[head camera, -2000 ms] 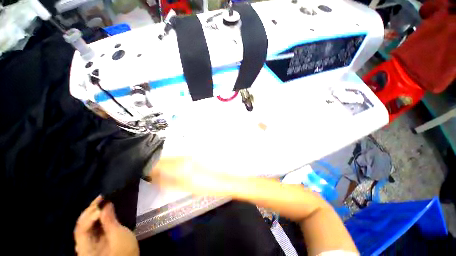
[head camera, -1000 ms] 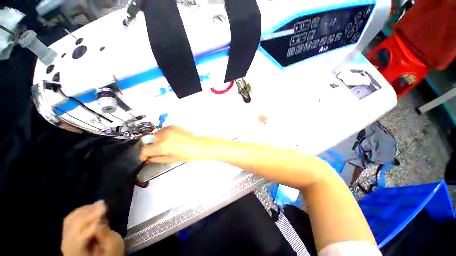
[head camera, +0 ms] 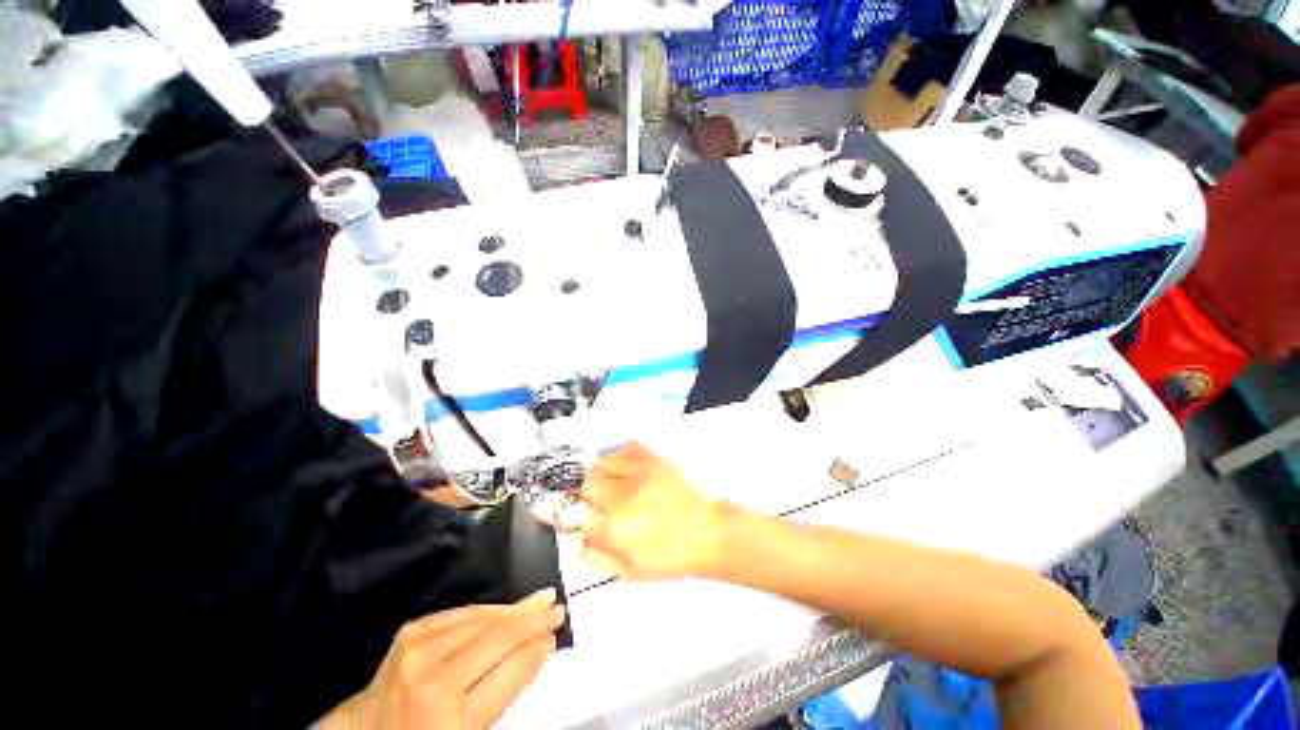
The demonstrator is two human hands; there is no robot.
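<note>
The black garment (head camera: 186, 471) is heaped left of the white sewing machine head (head camera: 570, 307), and its edge runs to the presser foot area (head camera: 549, 478). My left hand (head camera: 463, 659) pinches the edge of the black cloth between thumb and fingers, in front of the needle. My right hand (head camera: 642, 521) is bare, fingers bent, close to the right of the presser foot at the cloth's edge. Its fingertips are partly hidden, so I cannot tell whether they grip cloth. The needle itself is too small to make out.
Two black bands (head camera: 739, 285) hang over the machine arm. A small brown tab (head camera: 844, 472) lies on the machine bed. A blue crate (head camera: 1212, 705) stands on the floor at lower right. A red stool (head camera: 1186, 357) and a person's red garment (head camera: 1262, 243) are at right.
The view has shifted, so the machine sits lower and further right. My left hand has moved up to the cloth edge near the presser foot and now pinches it. My right hand stays beside the foot.
</note>
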